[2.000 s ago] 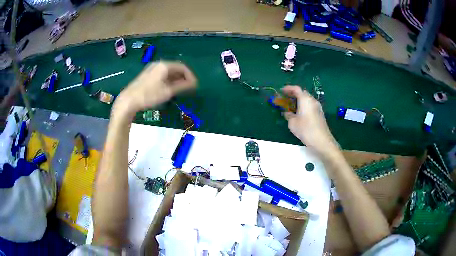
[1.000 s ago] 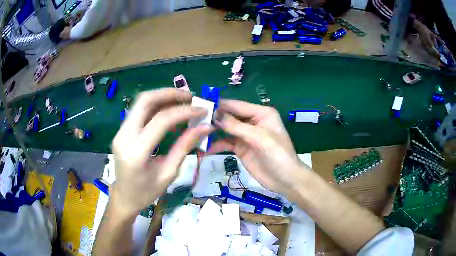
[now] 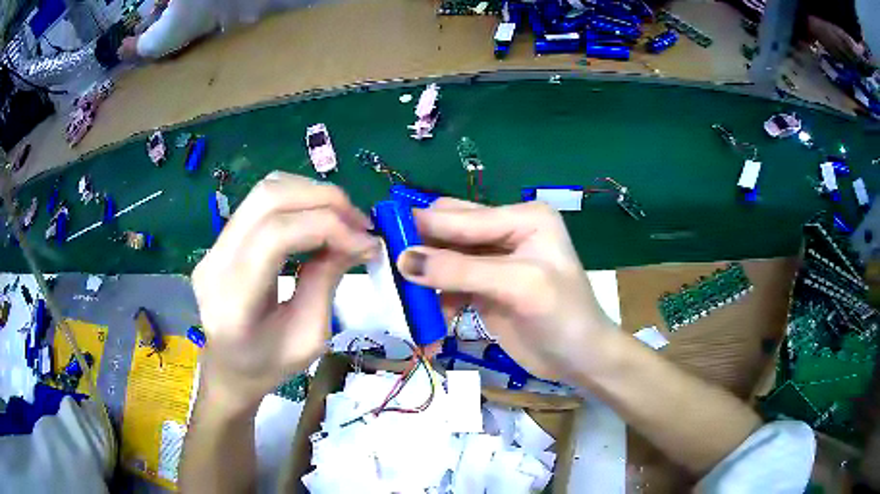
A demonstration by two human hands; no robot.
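Observation:
My right hand (image 3: 502, 270) holds a blue battery cell (image 3: 410, 275) between thumb and fingers, tilted, its wires hanging from the lower end over the carton. A second blue cell (image 3: 413, 197) shows behind it at my right fingertips. My left hand (image 3: 289, 270) is at the cell's left side, its fingertips pinching near a white piece (image 3: 374, 294) that is blurred; whether it is stuck to the cell cannot be told. Below, the open carton (image 3: 311, 410) holds a heap of white squares (image 3: 405, 444).
The green conveyor belt (image 3: 482, 232) carries pink car shells (image 3: 320, 148), wired cells (image 3: 560, 198) and small boards. A PCB panel (image 3: 704, 294) lies on brown cardboard at right. Yellow sheets (image 3: 159, 405) lie at left. A person's sleeve (image 3: 183, 27) shows at top left.
Two seconds ago my hands were apart over the belt. They came together at a cell above the carton. Since one second ago, the cell has turned and its wires now show below. Belt items have shifted left.

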